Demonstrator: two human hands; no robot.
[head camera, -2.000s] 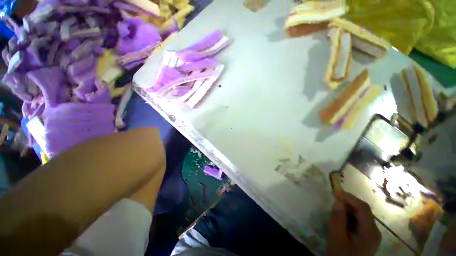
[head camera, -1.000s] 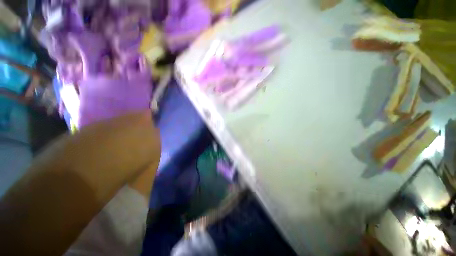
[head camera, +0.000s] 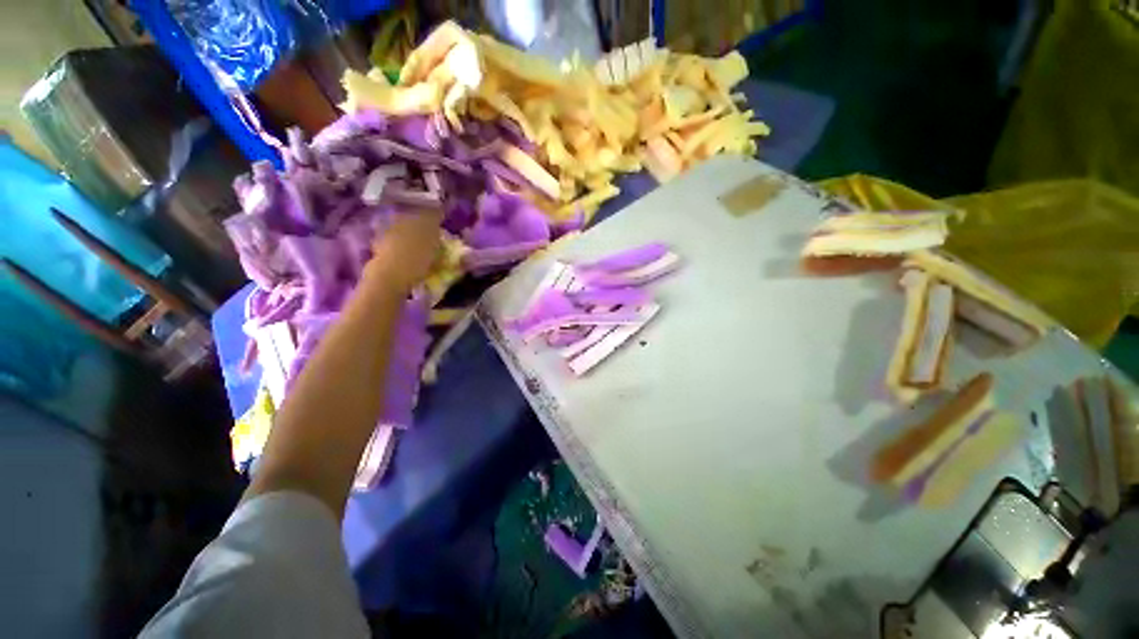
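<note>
My left hand (head camera: 406, 245) is in the purple strip pile (head camera: 319, 243); its fingers are hidden among the strips, so I cannot tell whether it grips one. My right hand is not in view. Several purple strips (head camera: 600, 300) with white edges lie on the left of the white table (head camera: 724, 412). Joined yellow and orange-tan bands (head camera: 931, 431) lie on the table's right side. Part of the sewing machine (head camera: 1105, 574) shows at the lower right, with its lamp glow at the bottom edge.
A yellow strip pile (head camera: 562, 112) lies behind the purple pile. Yellow bags (head camera: 1037, 250) stand beyond the table at the right. A blue surface (head camera: 437, 487) lies left of the table edge. A purple scrap (head camera: 572, 549) is down below the table edge.
The view has swung left and up, showing the yellow pile. My left arm has reached forward, and the hand is now at the purple pile. My right hand has left the picture.
</note>
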